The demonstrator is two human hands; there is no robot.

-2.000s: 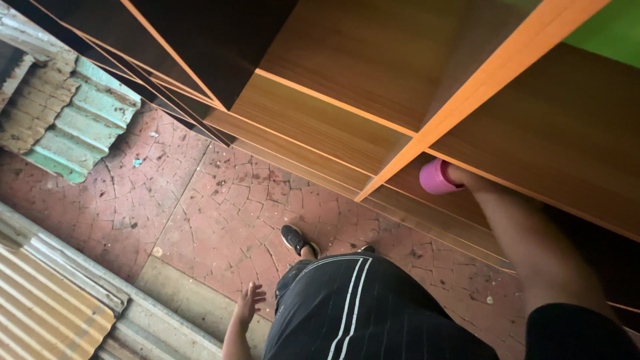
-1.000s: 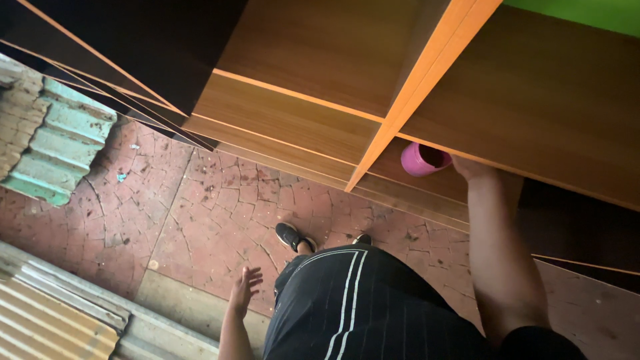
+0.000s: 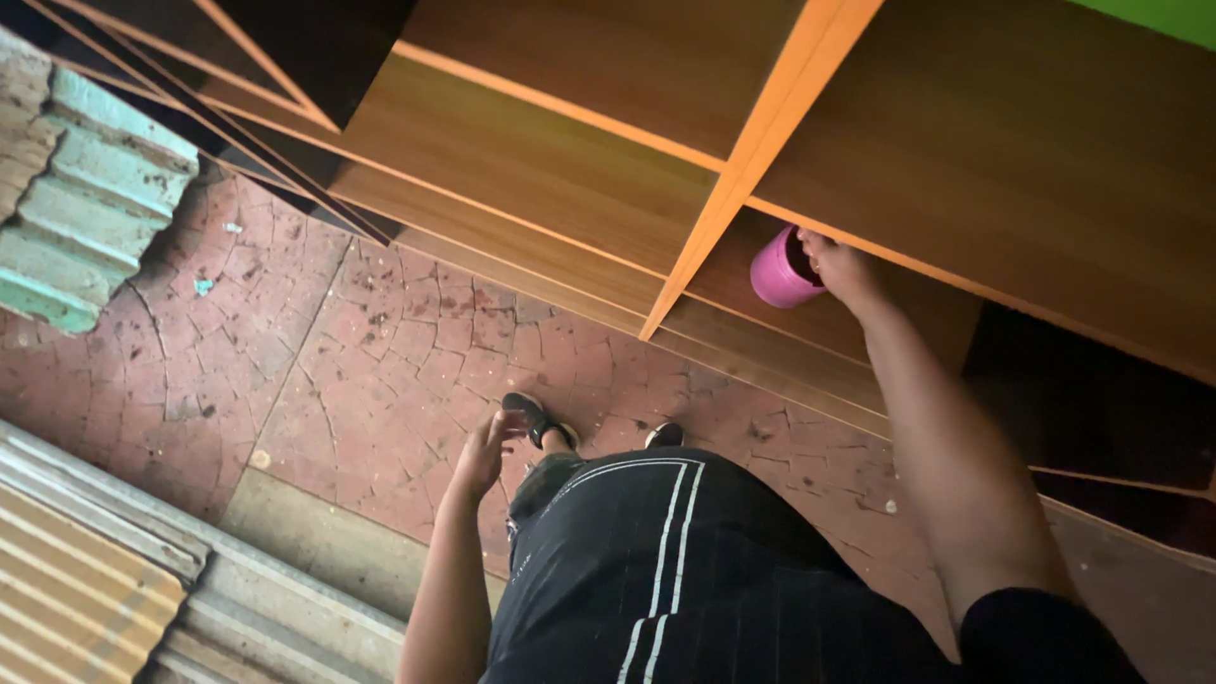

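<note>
My right hand [image 3: 828, 261] reaches into a lower compartment of a wooden shelf unit [image 3: 807, 95] and grips the rim of a pink cup-like container [image 3: 787, 275]. The container is tilted, with its dark opening toward my hand. Some of my fingers are hidden inside or behind its rim. My left hand [image 3: 489, 446] hangs beside my body over the tiled floor, fingers apart and holding nothing.
An orange-edged upright divider [image 3: 774, 123] stands left of my right hand, with a shelf edge [image 3: 950, 275] just above it. Corrugated metal sheets [image 3: 104, 180] lie at the left, and more corrugated sheets [image 3: 76, 589] at lower left. Cracked red paving [image 3: 399, 380] runs along the unit.
The pink container now shows more of its side and is tilted differently in the compartment, my right hand still at it. My left hand stays low at my side.
</note>
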